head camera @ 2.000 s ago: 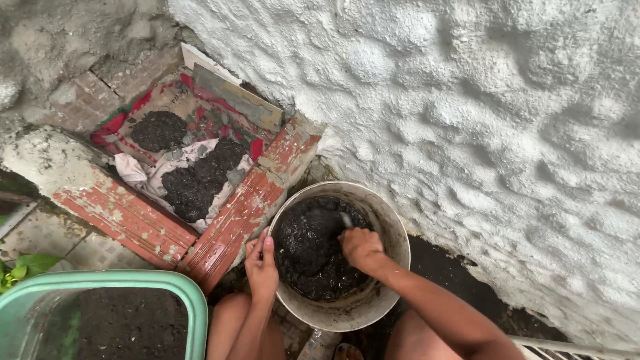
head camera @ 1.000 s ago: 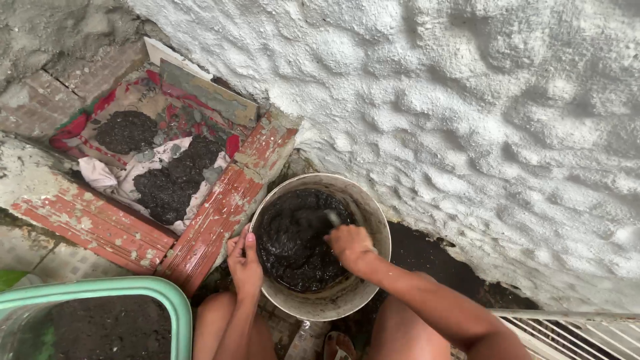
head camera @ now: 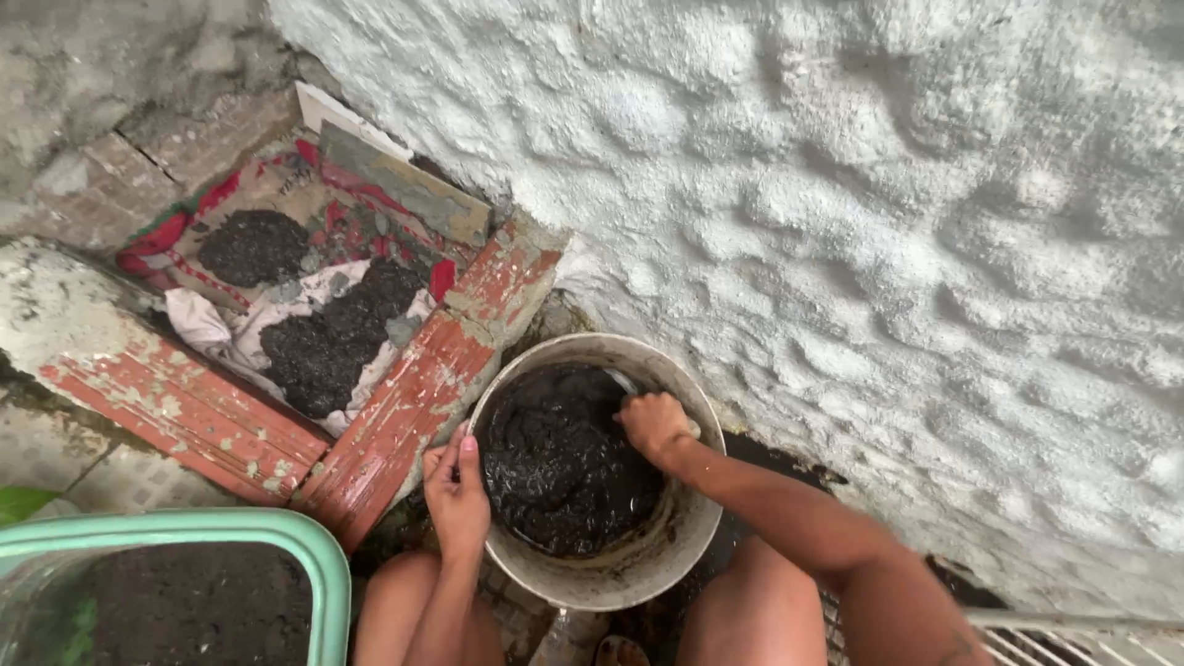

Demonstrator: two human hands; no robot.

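Note:
A round metal pot [head camera: 601, 592] stands between my knees, partly filled with a wet, dark, lumpy mixture [head camera: 564, 462]. My left hand [head camera: 458, 490] grips the pot's rim on its left side, thumb on top. Inside the pot, at the right, my right hand [head camera: 659, 427] is closed around the handle of a metal tool [head camera: 622, 379]. Part of the tool shows above the mixture; its lower end is hidden, so its kind cannot be told.
A textured white wall [head camera: 832, 231] rises along the right. Red hollow clay blocks [head camera: 407, 407] border a bed with dark mounds [head camera: 338, 338] on cloth. A green-rimmed plastic container [head camera: 319, 555] holding dark soil is at lower left. A white metal grate [head camera: 1064, 638] lies at lower right.
My right hand has moved about within the pot with the tool, which sits at a different angle in the mixture. My left hand has stayed at the rim.

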